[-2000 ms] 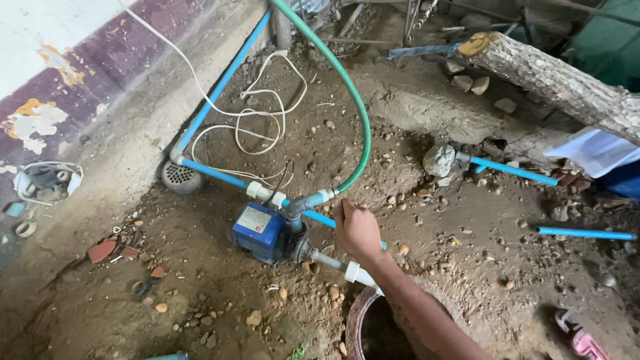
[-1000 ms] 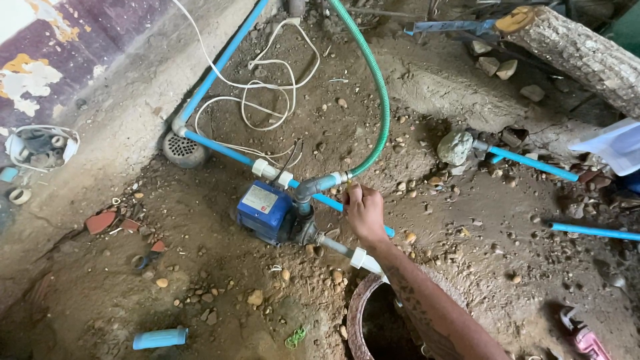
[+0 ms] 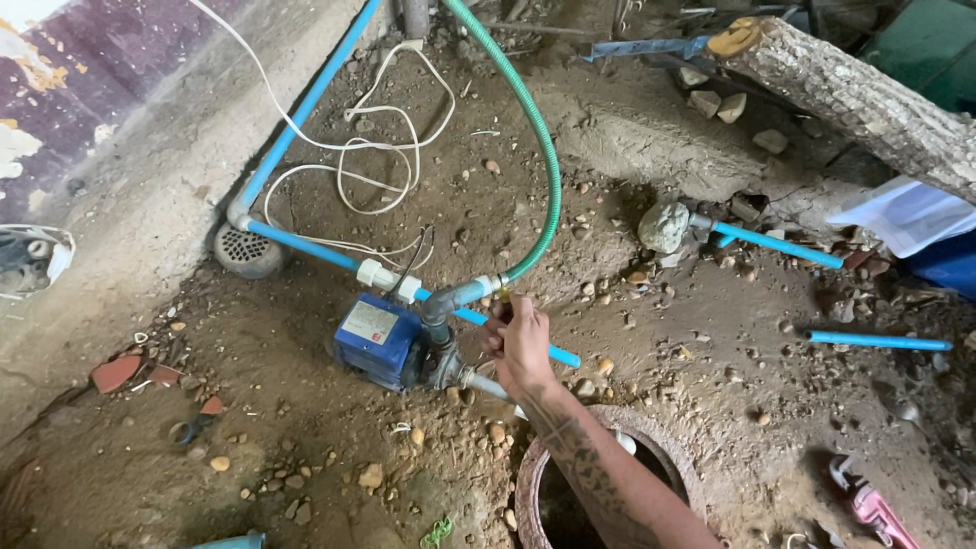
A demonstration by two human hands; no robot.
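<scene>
My right hand [image 3: 522, 339] reaches in from the lower right, its fingers curled at the hose clamp [image 3: 499, 282]. A small yellow part [image 3: 505, 294] shows at the fingertips, partly hidden by them. The clamp joins a green ribbed hose [image 3: 550, 175] to a blue pipe stub on a grey elbow [image 3: 438, 305]. That elbow stands on a blue electric water pump [image 3: 377, 339], left of the hand. A pale outlet pipe [image 3: 488, 386] runs from the pump behind the forearm. Behind the pump lies a blue PVC pipe [image 3: 305, 248] with a white union [image 3: 389, 280]. My left hand is out of view.
A round clay-coloured rim [image 3: 530, 473] surrounds a hole under the forearm. A pink pipe wrench [image 3: 873, 503] lies at lower right. White cable [image 3: 415, 145] coils behind the pump. Loose blue pipe [image 3: 877, 340], stones and a log [image 3: 862, 99] are at right, a wall at left.
My right hand stays by the hose clamp, but its fingers have turned and now show curled toward the pump. The pump and hose stay joined.
</scene>
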